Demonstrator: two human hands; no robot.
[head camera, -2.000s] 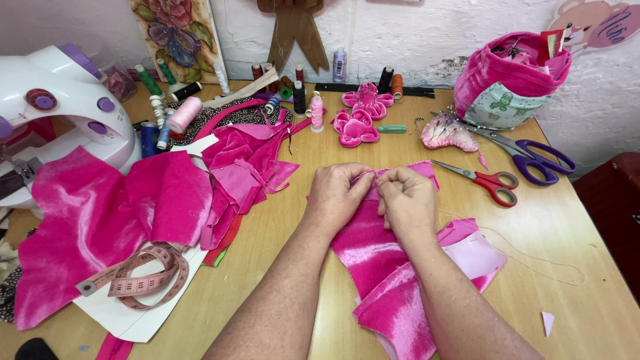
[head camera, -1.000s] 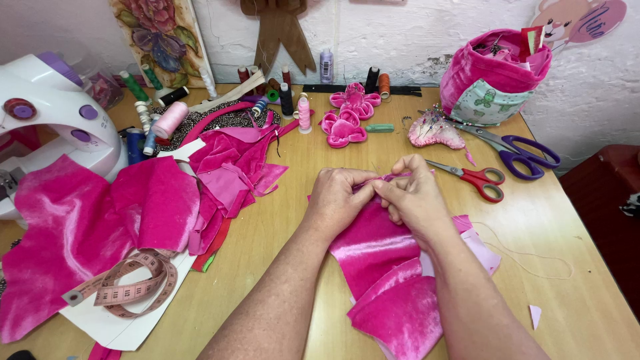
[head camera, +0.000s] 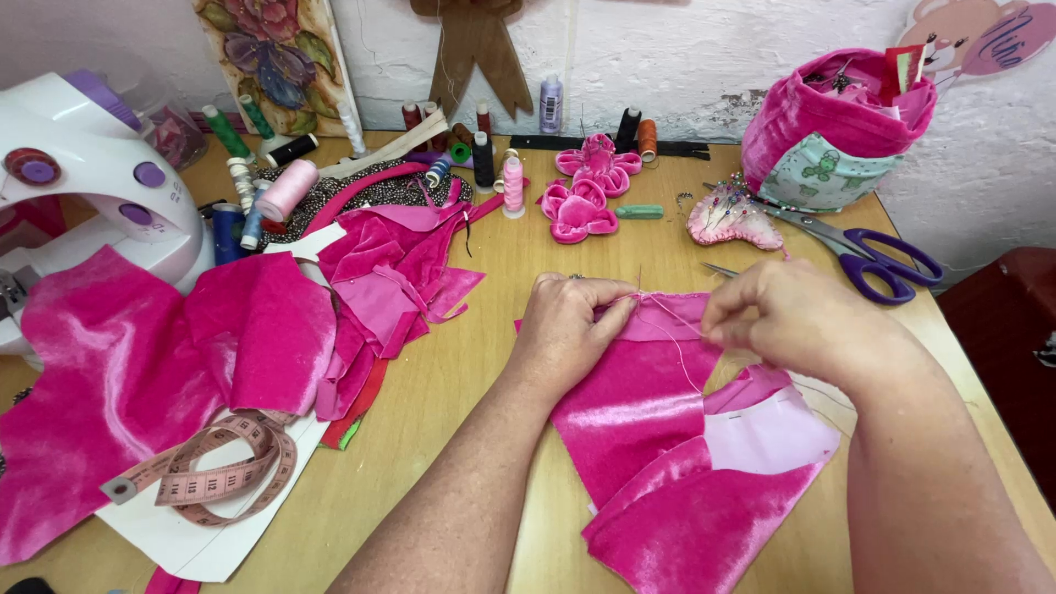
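Note:
My left hand (head camera: 582, 322) pinches the top edge of a pink velvet piece (head camera: 635, 412) between thumb and fingers. A sewing needle (head camera: 640, 280) stands upright at that edge, beside my left fingertips. Pink thread (head camera: 678, 315) runs from the edge to my right hand (head camera: 771, 318), whose fingers are closed on it to the right of the fabric. The velvet hangs down over the table toward me, folded at its lower part, with a pale pink lining (head camera: 763, 431) showing at the right.
A white sewing machine (head camera: 91, 157), more pink velvet (head camera: 107, 371) and a tape measure (head camera: 206, 483) lie left. Thread spools, velvet flowers (head camera: 577, 213) and a green seam-ripper-like piece (head camera: 639, 212) are behind. At right are a pincushion (head camera: 730, 216), purple-handled scissors (head camera: 879, 260) and a velvet basket (head camera: 833, 132).
My right hand has moved away from my left, to the right, with thread now stretched between it and the fabric edge. My left hand still holds the edge.

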